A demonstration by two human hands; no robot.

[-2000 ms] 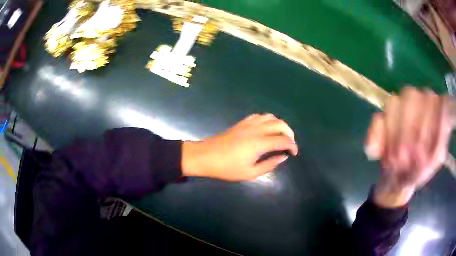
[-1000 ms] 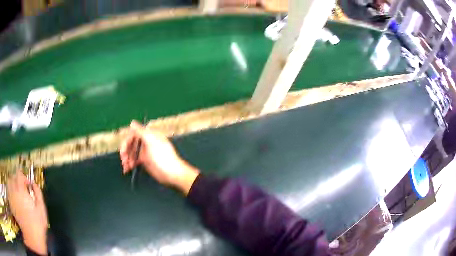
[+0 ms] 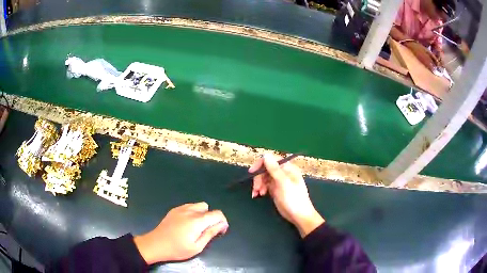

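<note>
My right hand [image 3: 285, 189] holds slim black tweezers [image 3: 269, 169] near the pale rail, the tool slanting down to the left. My left hand [image 3: 184, 232] rests low over the dark bench with its fingers curled; whether it holds something small is hidden. A bundle of gold and white contact strips [image 3: 122, 168] lies up and left of my left hand. A larger clump of contact strips [image 3: 67, 152] lies further left. Neither hand touches them.
A worn rail [image 3: 213, 146] separates the dark bench [image 3: 176, 186] from the green conveyor belt [image 3: 256, 112]. A white socket housing [image 3: 140, 81] with a bagged cord lies on the belt; another housing [image 3: 411, 109] lies far right. A pale post [image 3: 427, 133] stands right. A person in pink [image 3: 419, 24] is beyond.
The view has swung back left from one second ago, showing the strip bundles fully. My left hand has left the gold strips and is over the bench. My right hand still holds the tweezers.
</note>
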